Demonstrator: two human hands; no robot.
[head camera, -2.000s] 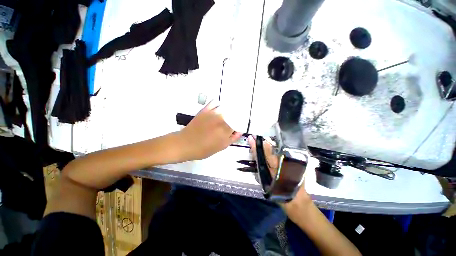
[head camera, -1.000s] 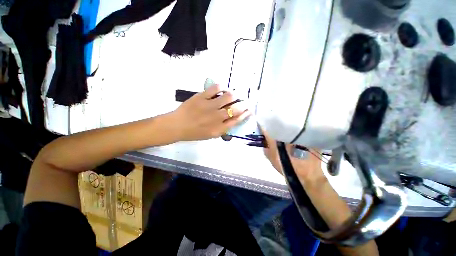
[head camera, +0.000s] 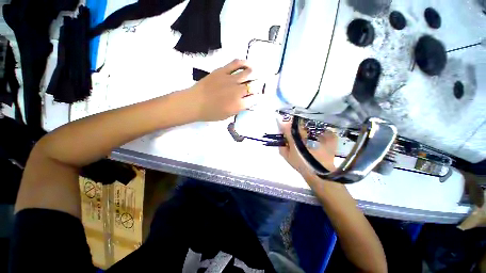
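Note:
My left hand (head camera: 226, 93), with a ring, lies on the white table left of the machine head. Its fingers point right and their tips are washed out by glare. A short black fabric strip (head camera: 200, 74) sticks out beyond its back edge. My right hand (head camera: 309, 149) is at the needle area, partly hidden behind the curved bright metal guard (head camera: 377, 139); its grip is unclear. Small dark narrow pieces (head camera: 275, 139) lie at its fingertips. The sewing machine head (head camera: 394, 69) fills the upper right. The needle tip is hidden.
Black cut strips (head camera: 201, 26) lie at the back of the table, joined by a long black strip (head camera: 139, 16) to the left. Another frayed bundle (head camera: 72, 58) lies by a blue strip (head camera: 97, 32). The grey table edge (head camera: 213, 184) runs in front, with a cardboard box (head camera: 113, 218) below.
The view has shifted closer to the machine. My left hand has moved from the needle area to the left, away from my right hand. My right hand stays beside the needle area.

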